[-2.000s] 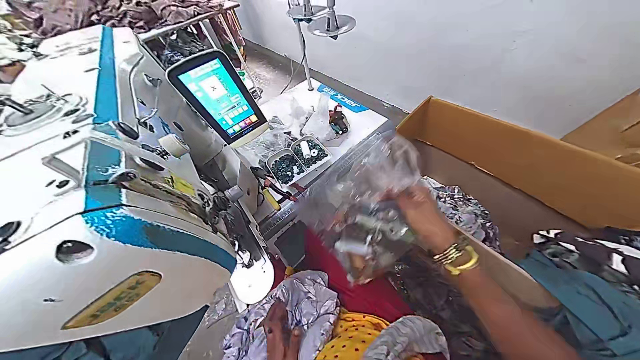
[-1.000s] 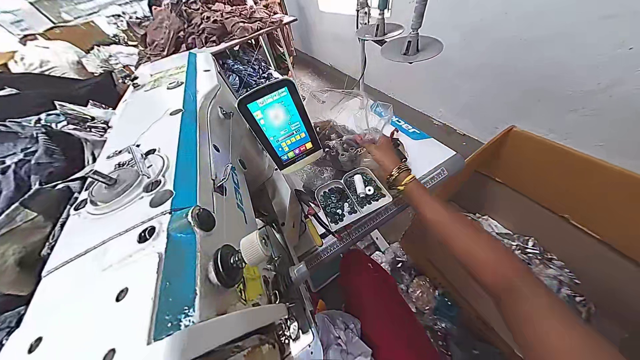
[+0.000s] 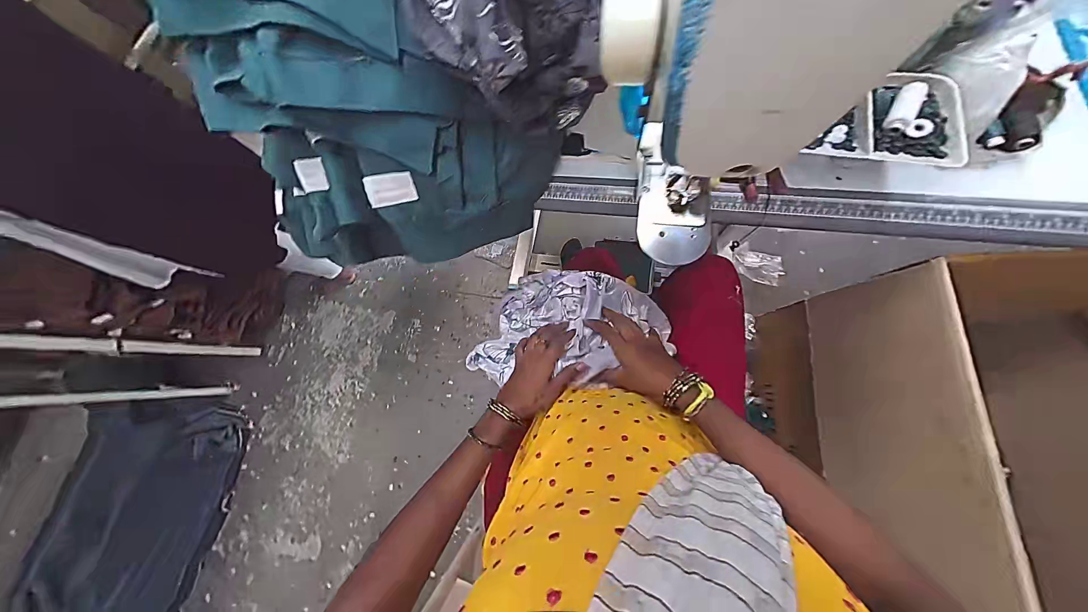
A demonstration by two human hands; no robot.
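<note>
A bunched piece of pale patterned fabric [image 3: 552, 306] lies on my lap, over dark red trousers and a yellow dotted garment. My left hand [image 3: 540, 370] rests on its left side, and my right hand [image 3: 633, 353] touches its right side with the fingers bent into the folds. Both hands are close together, with the thumbs inward. Just beyond the fabric is the rounded white arm end of an industrial sewing machine [image 3: 673, 223], with the white machine head [image 3: 765, 85] above it.
Stacked teal garments [image 3: 374, 170] hang over the table's front edge at the left. A tray of buttons [image 3: 956, 127] with white spools stands at the upper right. An open cardboard box [image 3: 892, 408] is at my right. Dark folded cloth [image 3: 144, 501] lies at the lower left.
My right hand has come back from the plastic bags beside the button tray to the fabric on my lap. The view has swung down and to the left.
</note>
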